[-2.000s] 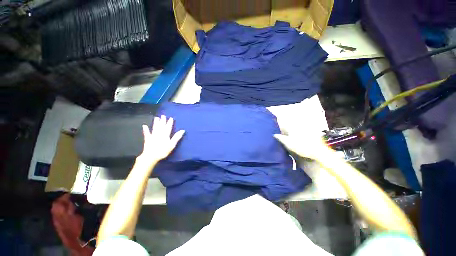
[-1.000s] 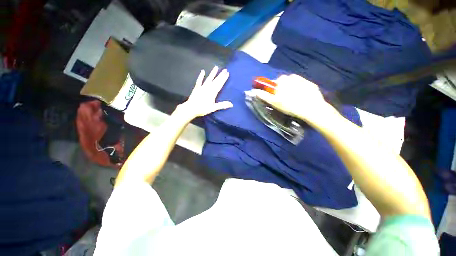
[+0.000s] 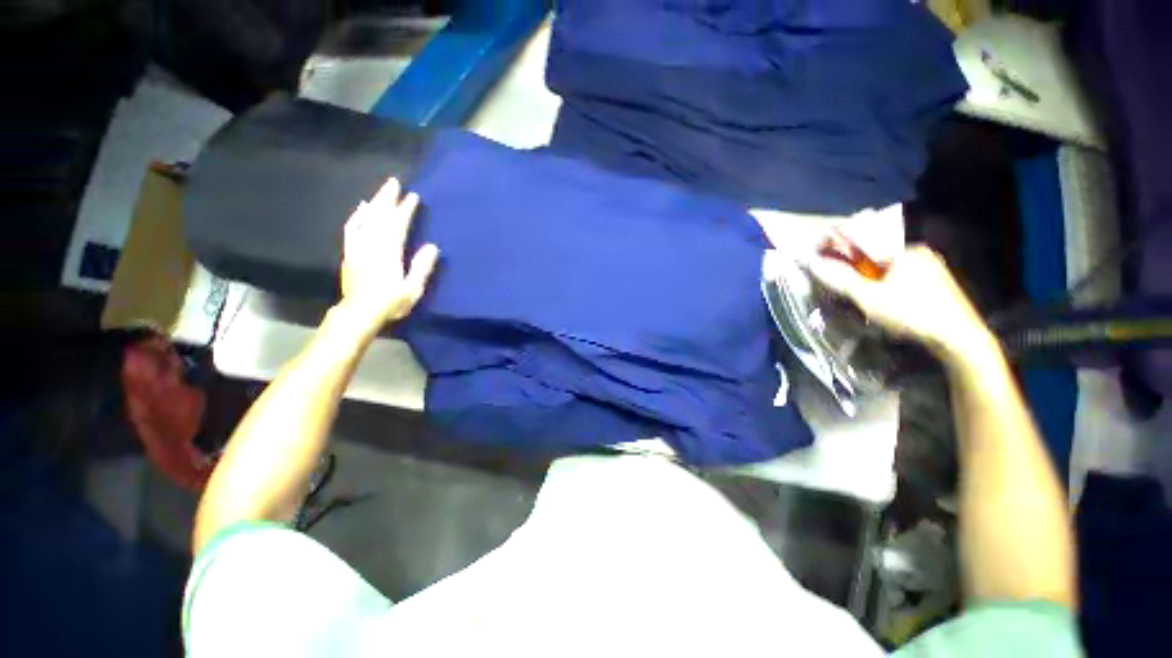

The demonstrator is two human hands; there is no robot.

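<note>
A royal-blue garment [image 3: 591, 251] lies smooth over the right part of a dark-grey padded board [image 3: 289, 193], with loose folds along its near edge. My left hand [image 3: 379, 257] lies with fingers apart at the garment's left edge, partly on the bare board. My right hand [image 3: 906, 289] is closed around the red-orange handle of the steam iron [image 3: 816, 334], at the garment's right end. The iron is blurred; whether it touches the cloth cannot be told. A small white label [image 3: 780, 386] shows at the garment's lower right.
A pile of blue and navy garments [image 3: 758, 103] lies behind the board. A blue bar [image 3: 463, 64] is at the back left. The pale table [image 3: 321, 354] shows under the board. A cardboard piece [image 3: 148, 257] and a red-orange bag [image 3: 161, 405] are at left. A hose [image 3: 1092, 332] runs in from the right.
Since one second ago, the iron in my right hand has moved from the middle of the garment to its right end. My left hand stays at the left edge. The camera view has turned.
</note>
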